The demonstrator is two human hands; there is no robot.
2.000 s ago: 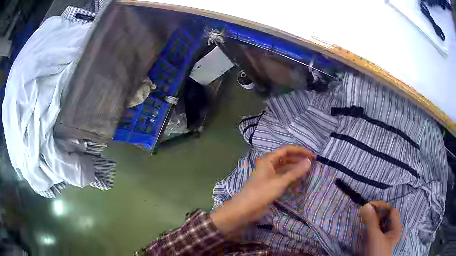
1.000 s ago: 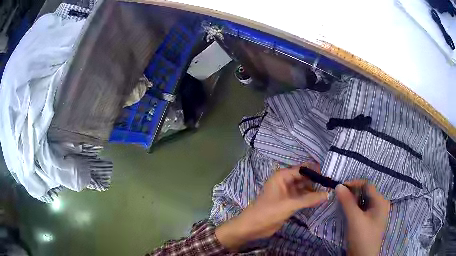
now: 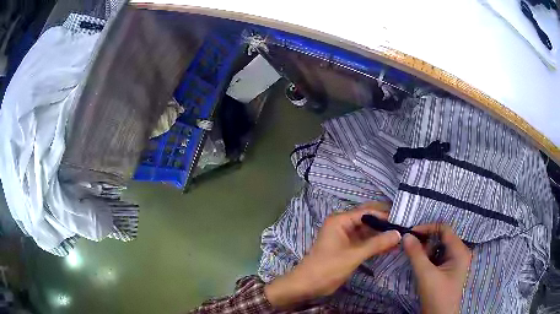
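The striped garment (image 3: 344, 159) lies crumpled on my lap, with black trim bands (image 3: 460, 203) in rows across it. A black looped trim (image 3: 422, 151) sits at the left end of the upper band. My left hand (image 3: 344, 242) pinches another black looped trim (image 3: 381, 224) between thumb and fingers. My right hand (image 3: 439, 257) meets it at the trim's right end, thumb and fingertips closed on it. A small dark object (image 3: 438, 251) shows tucked in my right hand; I cannot tell what it is. No needle can be made out.
The white table (image 3: 295, 15) with a worn wooden edge runs across the top; black trims (image 3: 536, 24) lie at its top right. A blue crate (image 3: 166, 156) and a grey-brown bin (image 3: 116, 110) draped with white garments (image 3: 43, 129) stand at left. Green floor shows between.
My left hand has moved from the band's end to the looped trim. My right hand has brought the trim up and left to meet it. In the last second both hands have shifted slightly.
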